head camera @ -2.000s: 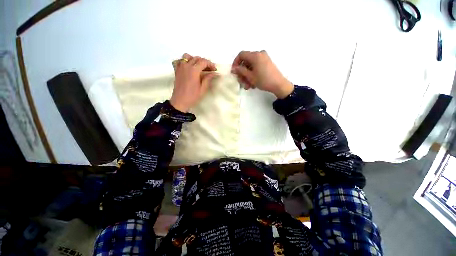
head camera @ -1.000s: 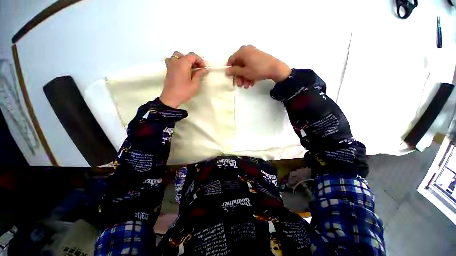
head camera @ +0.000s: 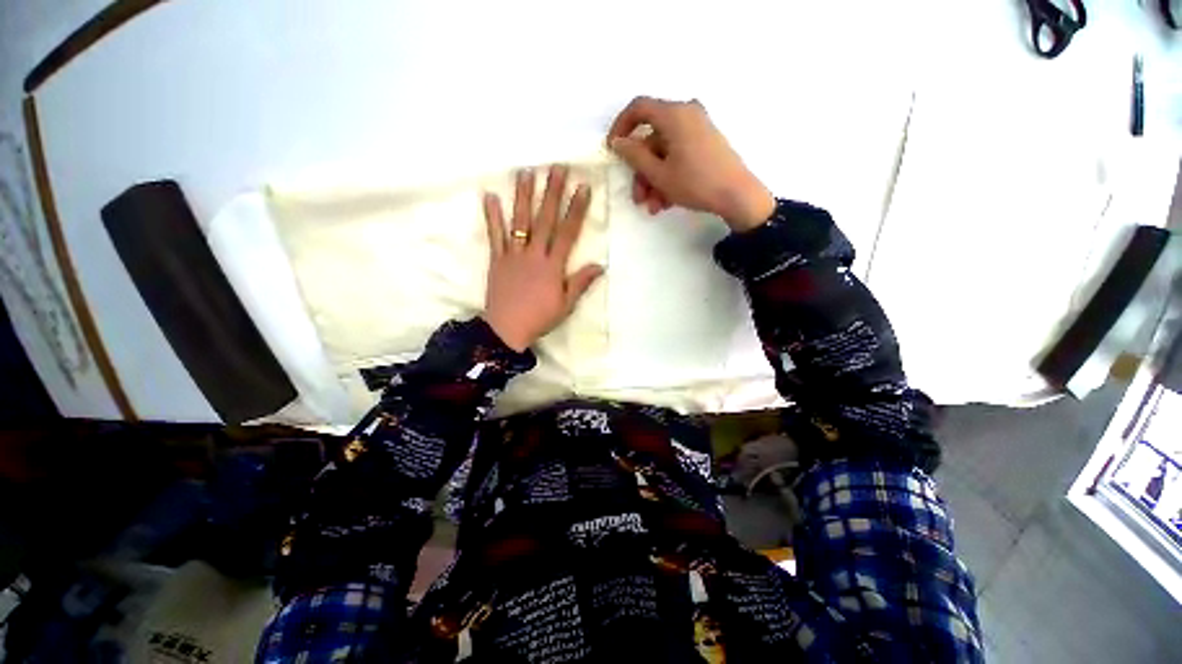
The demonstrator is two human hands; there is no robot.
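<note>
A cream fabric piece [head camera: 389, 247] lies flat on the white table cover [head camera: 428, 91] in front of me. My left hand [head camera: 538, 260] lies palm down on it with the fingers spread, a ring on one finger, and grips nothing. My right hand [head camera: 681, 156] pinches the fabric's top right corner between thumb and fingertips. Whether a pin or needle is between the fingertips is too small to tell. A small dark label [head camera: 379, 376] shows at the fabric's near edge, partly covered by my left sleeve.
A dark block [head camera: 195, 298] lies left of the fabric and another [head camera: 1104, 305] at the far right. A brown curved ruler [head camera: 84, 46] and a thin brown strip [head camera: 71, 260] run along the left. Black-handled shears [head camera: 1056, 23] and a small dark stick [head camera: 1137, 95] lie upper right.
My left hand has let go of the top edge, moved down and right, and opened flat on the fabric. My right hand stays near the corner. The dark label has come into view.
</note>
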